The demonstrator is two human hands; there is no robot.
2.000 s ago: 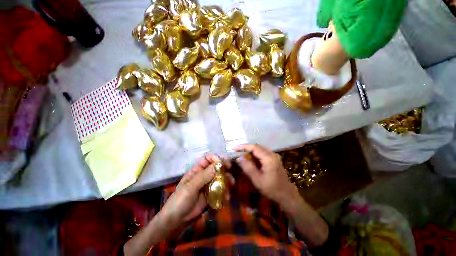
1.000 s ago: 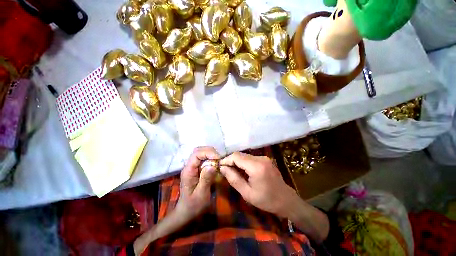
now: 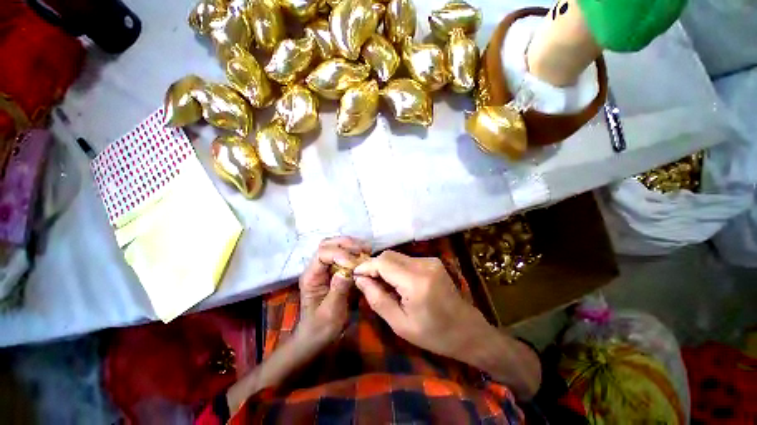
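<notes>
A small part of a shiny gold stuffed piece [image 3: 342,271] shows between my fingers, over my lap at the table's front edge. My left hand [image 3: 325,282] grips it from the left, thumb and fingers closed round it. My right hand [image 3: 412,299] pinches with thumb and fingertips at the piece's right side. Most of the piece is hidden by the fingers. No needle or thread can be made out. A loose pile of gold pieces [image 3: 336,76] lies on the table [image 3: 448,191] beyond my hands.
A plush potted figure [image 3: 544,124] stands right of the pile, a gold piece [image 3: 496,130] against its pot. A slim tool [image 3: 614,124] lies beside it. A patterned sheet [image 3: 143,166] and yellow paper [image 3: 183,257] lie left. An open cardboard box [image 3: 573,253] stands below the table edge, near a white sack [image 3: 664,220].
My hands have come together from apart, and the gold piece, earlier hanging visible below my left fingers, is now mostly covered. The view has shifted, so the pile appears higher and further left.
</notes>
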